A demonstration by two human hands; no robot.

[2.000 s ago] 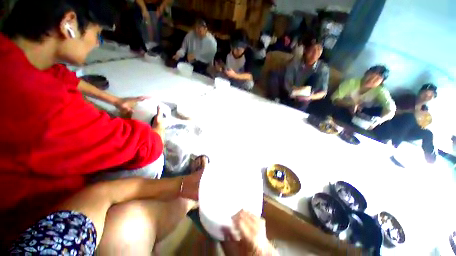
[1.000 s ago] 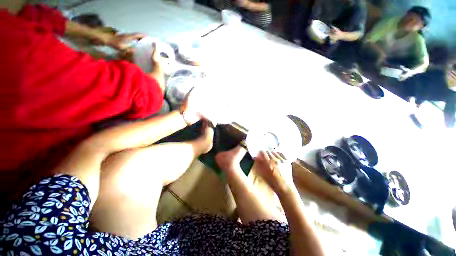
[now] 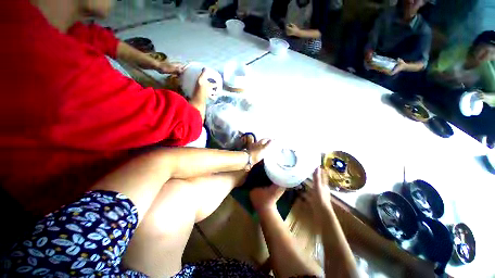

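A round white housing (image 3: 286, 166) with a pale grey round centre is at the table's near edge. My left hand (image 3: 257, 150), with a bracelet at the wrist, is at its upper left rim and holds it. My right hand (image 3: 321, 187) is upright between the white housing and a gold shell (image 3: 354, 175); glare and blur hide whether it grips either. The gold shell lies on the white table with a small dark block with a pale middle inside. A bare limb, seemingly a foot, is just below the white housing.
Black bowls (image 3: 397, 215) with pale pieces stand at the right, near a thin upright stick. A person in a red sleeve (image 3: 163, 119) at the left holds another white housing (image 3: 198, 81) beside a clear plastic bag (image 3: 225, 120). More people sit across the white table (image 3: 325, 98).
The view has shifted. The white housing that hid part of the gold shell now sits left of it, with my left hand at its rim. My right hand has moved off its face to the shell side.
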